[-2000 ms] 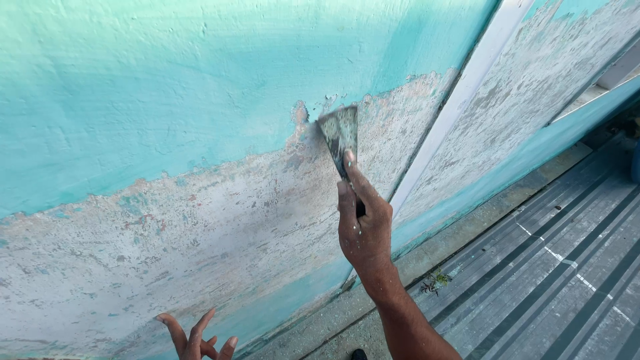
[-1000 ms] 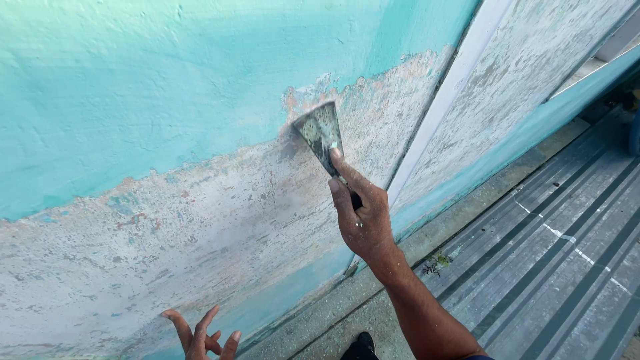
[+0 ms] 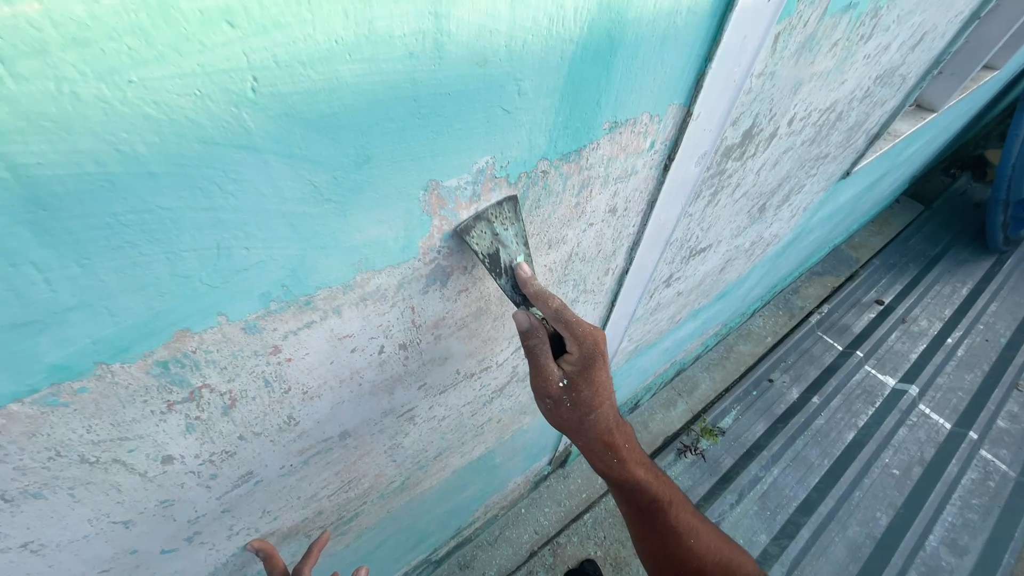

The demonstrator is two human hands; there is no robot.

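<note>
My right hand (image 3: 566, 364) grips the dark handle of a paint scraper (image 3: 498, 244), whose worn, paint-spotted metal blade lies against the wall at the ragged edge of the turquoise paint (image 3: 280, 184). Below that edge runs a band of bare, patchy whitish wall (image 3: 320, 416) with flecks of old paint. Forefinger and thumb lie along the scraper, one fingertip on the base of the blade. At the bottom edge, my left hand (image 3: 300, 560) shows only some spread fingertips near the wall, with nothing seen in them; the rest of it is out of view.
A white vertical strip (image 3: 680, 176) divides the wall. Along its foot runs a concrete ledge (image 3: 720, 376), beside ribbed metal sheeting (image 3: 880, 400) on the right. A small plant (image 3: 702, 436) grows at the sheeting's edge. A dark shoe (image 3: 584, 568) and a blue object (image 3: 1006, 184) are partly visible.
The scraper has moved left and down from where it was two seconds ago. A patch of turquoise paint above and left of the blade has come off, leaving pinkish-white wall.
</note>
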